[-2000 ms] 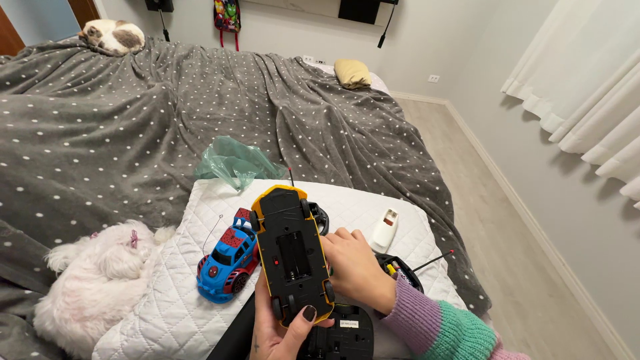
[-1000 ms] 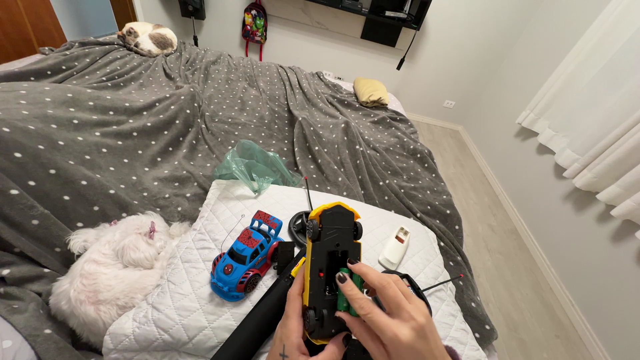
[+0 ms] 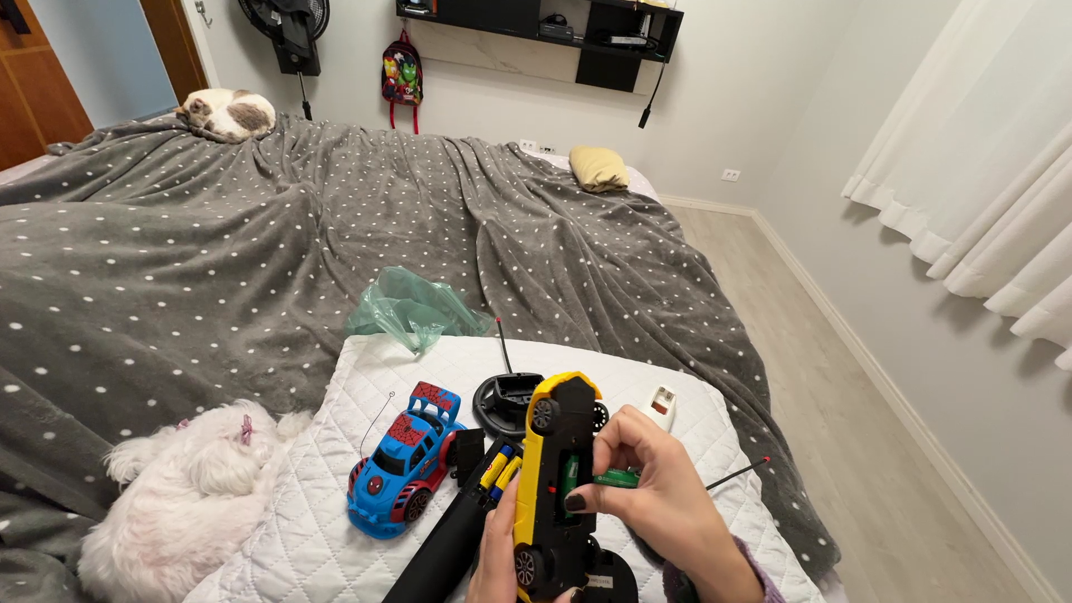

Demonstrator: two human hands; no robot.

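My left hand (image 3: 496, 544) grips a yellow toy car (image 3: 553, 486) tilted on its side, its black underside facing right. One green battery (image 3: 570, 476) lies in the car's battery compartment. Between thumb and fingers, my right hand (image 3: 662, 486) holds another green battery (image 3: 617, 478) beside that compartment. To the left stands a blue and red toy car (image 3: 406, 461) with a spider emblem and web pattern. Behind the yellow car is a black steering-wheel controller (image 3: 502, 400) with a red-tipped antenna. Yellow and blue batteries (image 3: 500, 471) rest by a long black object (image 3: 444, 540).
A white quilted pad (image 3: 314, 498) lies beneath the toys. A white fluffy dog (image 3: 201, 502) rests at left, and a cat (image 3: 228, 114) curls on the far grey blanket (image 3: 251, 243). Also on the pad are a white device (image 3: 661, 407) and, beyond, a green plastic bag (image 3: 414, 310).
The yellow car has turned from underside-up onto its side. A green battery now shows in its compartment, which held no green battery two seconds ago. My right hand has moved slightly off the car.
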